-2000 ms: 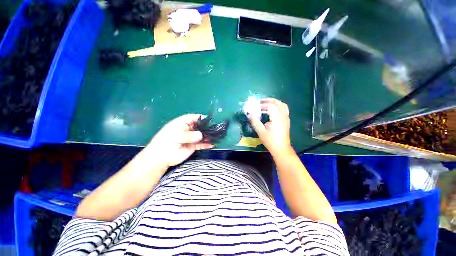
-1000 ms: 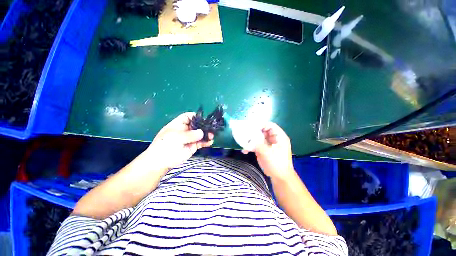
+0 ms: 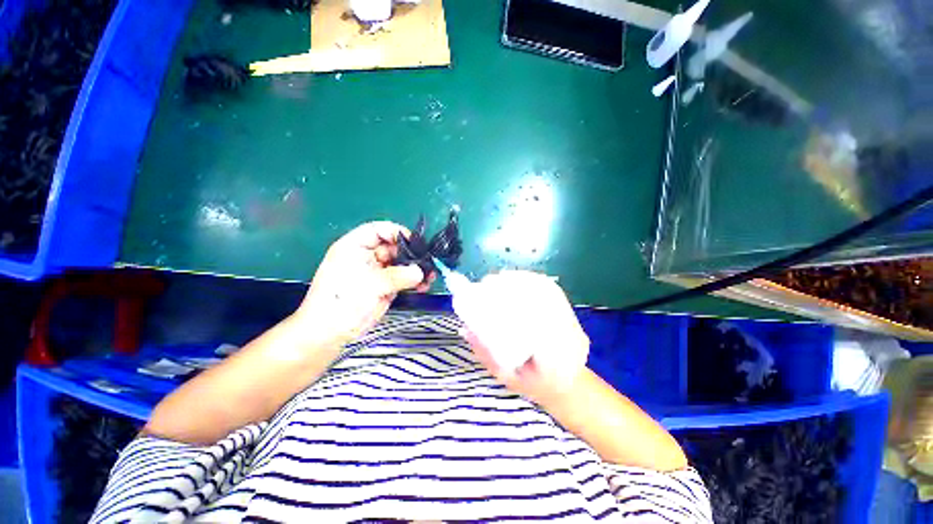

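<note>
My left hand (image 3: 358, 271) holds a black spiky piece (image 3: 432, 246) by its left side, its pointed tips facing up, just above the bench's front edge. My right hand (image 3: 534, 343) is closed around a white glue bottle (image 3: 491, 305), its outline washed out by glare. The bottle's thin bluish nozzle points up and left and meets the lower middle of the black piece; whether it touches cannot be told. My fingertips hide part of the piece.
Green bench (image 3: 338, 174) with a cardboard pad (image 3: 394, 41), yellow strip (image 3: 281, 66), black piece (image 3: 215, 74), phone (image 3: 563, 33) and white pointed bottle (image 3: 675, 36) at the rear. Clear screen (image 3: 757, 174) and carton (image 3: 859, 297) right. Blue crates (image 3: 97, 154) left and below.
My right hand first held something dark and white over the bench, then the white bottle; its nozzle is now at the black piece. My left hand keeps its piece. The view has shifted slightly.
</note>
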